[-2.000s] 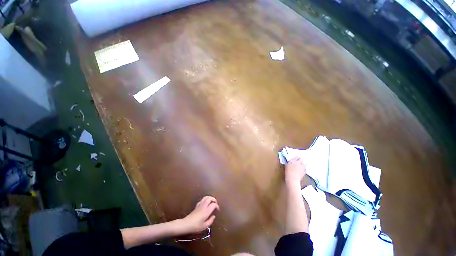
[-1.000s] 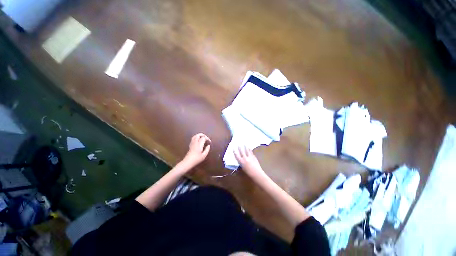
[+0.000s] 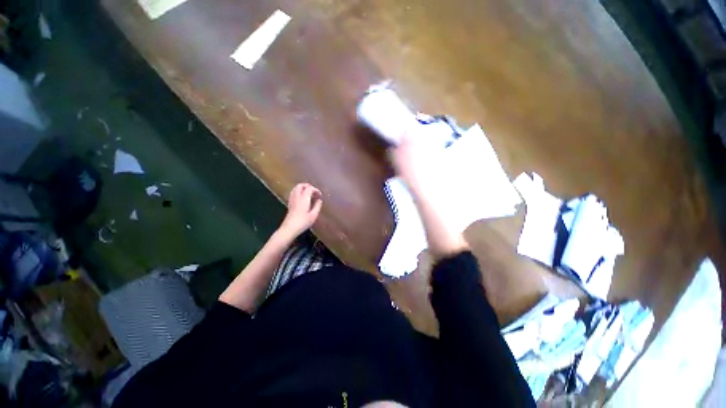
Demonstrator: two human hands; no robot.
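A stack of white cut panels [image 3: 478,179] with a dark edge lies on the brown table in front of me. My right hand [image 3: 407,159], blurred, is at the stack's left side, on a raised or folded white part [image 3: 384,114]; its fingers are hard to make out. My left hand [image 3: 303,209] is over the table's near edge, left of the stack and apart from it, with fingers curled. Whether it holds anything small cannot be seen.
More white and dark panels [image 3: 575,239] lie to the right, with mixed white, black and pale blue pieces [image 3: 557,339] nearer me. A narrow label strip [image 3: 261,38] and part of a label sheet [image 3: 159,6] lie at the upper left. Scraps [image 3: 127,162] litter the green floor.
The stack, earlier at the right, came in front of me. My right hand has since moved from its near end to its far left side, where a white part is now raised or folded.
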